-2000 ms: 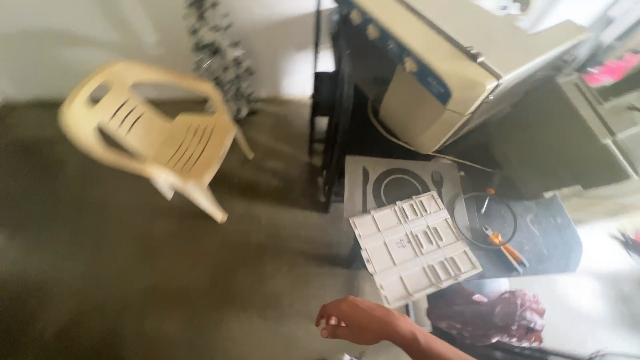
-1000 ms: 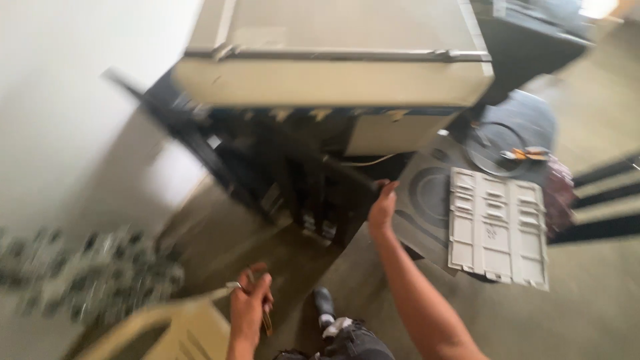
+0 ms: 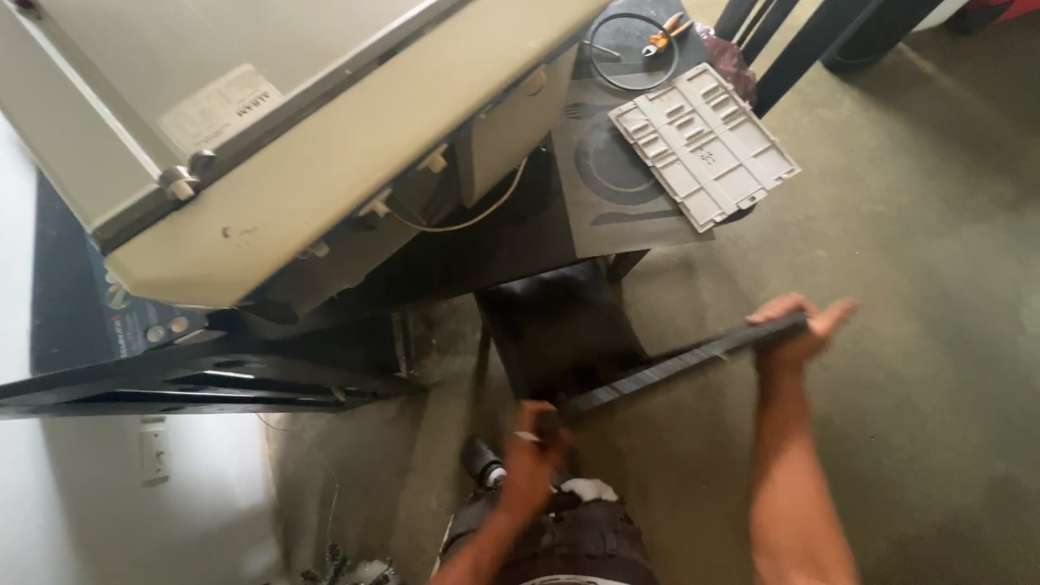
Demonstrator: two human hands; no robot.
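A dark chair with a padded black seat (image 3: 565, 329) stands at the table's edge, its slim backrest (image 3: 678, 374) towards me. My right hand (image 3: 792, 325) grips the far right end of the backrest, with some fingers spread past it. My left hand (image 3: 540, 447) is closed around the backrest's left end; it is blurred and the exact grip is partly hidden. Beyond the chair, a pale ribbed plastic panel (image 3: 707, 146) lies over a grey placemat (image 3: 597, 223) printed with a plate and cutlery.
A large cream appliance with knobs (image 3: 349, 154) stands on the black table (image 3: 520, 244). Orange-handled pliers (image 3: 666, 34) and a black hose loop (image 3: 632, 88) lie behind the panel. Another dark chair (image 3: 244, 374) is at left, near a wall socket (image 3: 154, 451).
The view has swung strongly. My left hand, raised over the floor and off the dark chair a second ago, is now at the backrest's left end.
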